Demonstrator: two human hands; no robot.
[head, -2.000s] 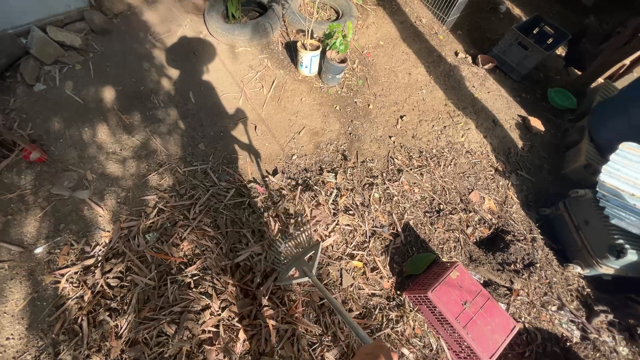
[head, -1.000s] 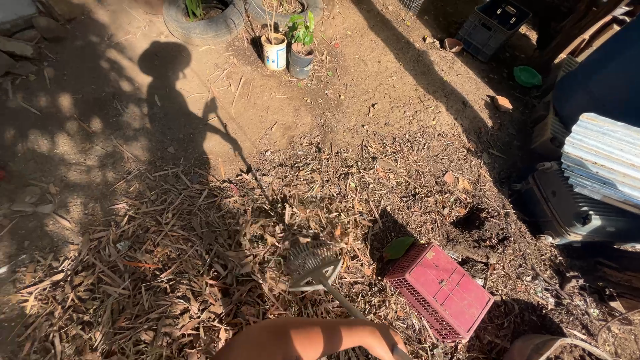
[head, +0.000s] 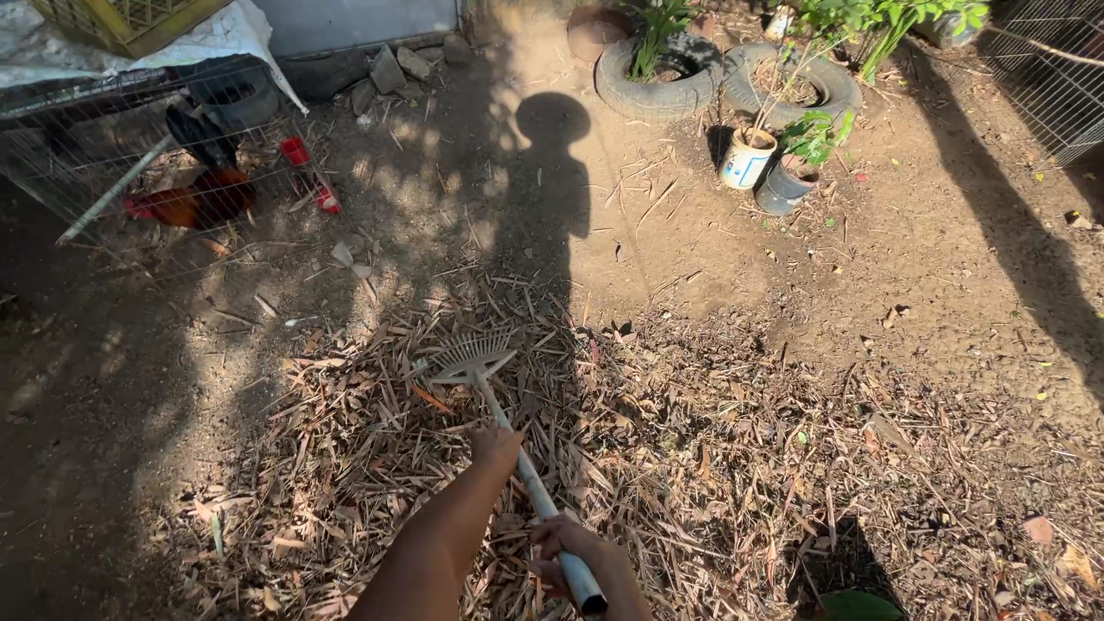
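Observation:
A leaf rake (head: 473,358) with a fan of tines and a pale pole lies over a spread of dry leaves (head: 345,483). My left hand (head: 496,442) is closed around the pole, not far below the rake head. Nearer to me, my right hand (head: 565,548) grips the pole close to its open, hollow end. The tines rest on or just over the upper edge of the leaves; their exact contact cannot be told.
A rooster (head: 203,198) stands behind a wire pen (head: 60,164) at the left. Old tires (head: 660,82), a white potted plant container (head: 747,159) and a dark pot (head: 783,188) stand ahead. Stones (head: 388,71) lie by the wall, and a wire cage (head: 1048,78) is at the right.
The view has swung left; the red crate has left it. The rake head has moved from beside that crate to the leaves' far edge. Both hands now show on the pole.

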